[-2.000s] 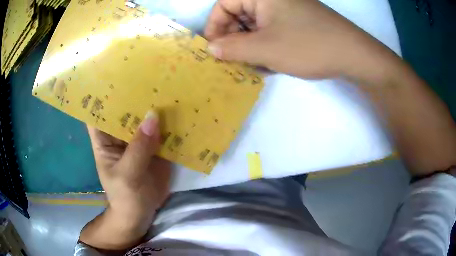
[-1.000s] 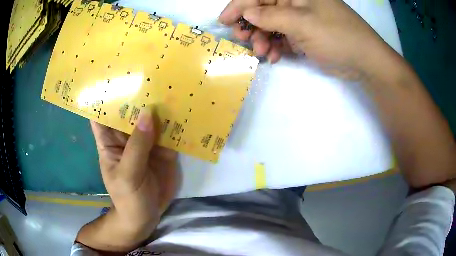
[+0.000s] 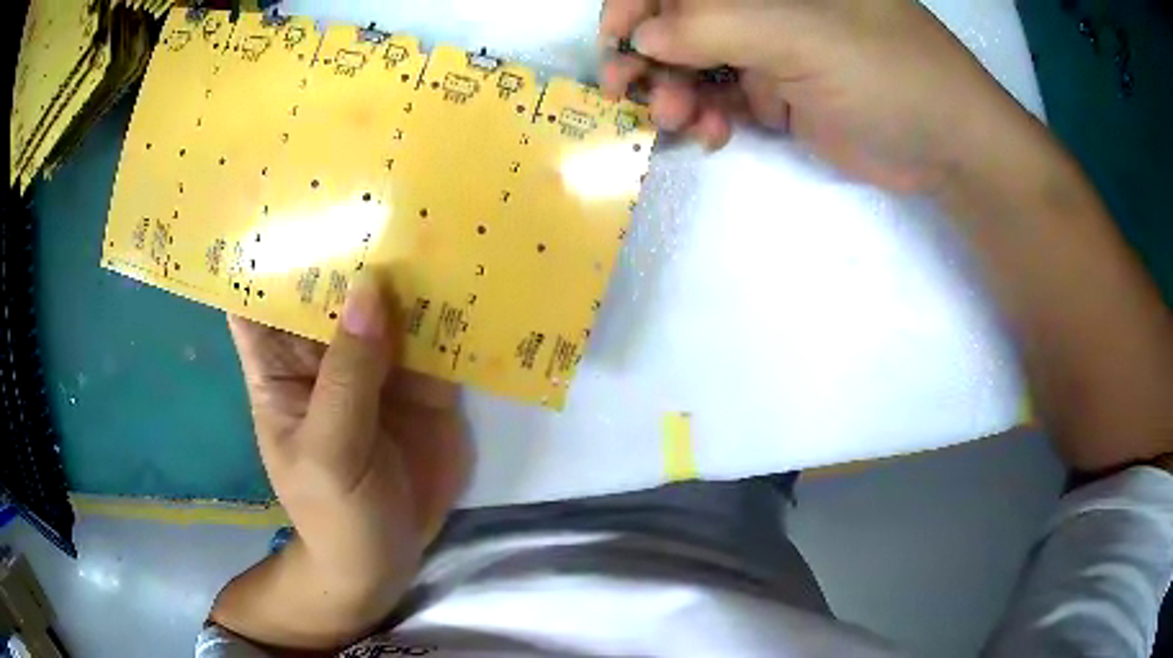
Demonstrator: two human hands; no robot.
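A yellow PCB panel [image 3: 425,212] with black symbols and small holes is held tilted above the white foam pad. Several small dark or silvery edge components [image 3: 484,59] sit along its notched far edge; none shows on the rightmost strip. My left hand [image 3: 354,424] grips the near edge, thumb on top, fingers hidden underneath. My right hand [image 3: 720,71] is beyond the panel's right corner, with a small dark component [image 3: 627,48] between thumb and finger and more dark pieces partly hidden in the curled fingers.
The white foam pad [image 3: 798,334] lies on a green mat [image 3: 142,411], with yellow tape [image 3: 679,446] at its near edge. Stacked yellow panels [image 3: 77,90] stand at far left. A black ribbed strip [image 3: 28,386] runs down the left. Loose dark components [image 3: 1123,58] lie at far right.
My right hand has moved off the panel's edge to the right. The panel has turned and flattened slightly, and its notched edge now shows fully. My left hand keeps its grip.
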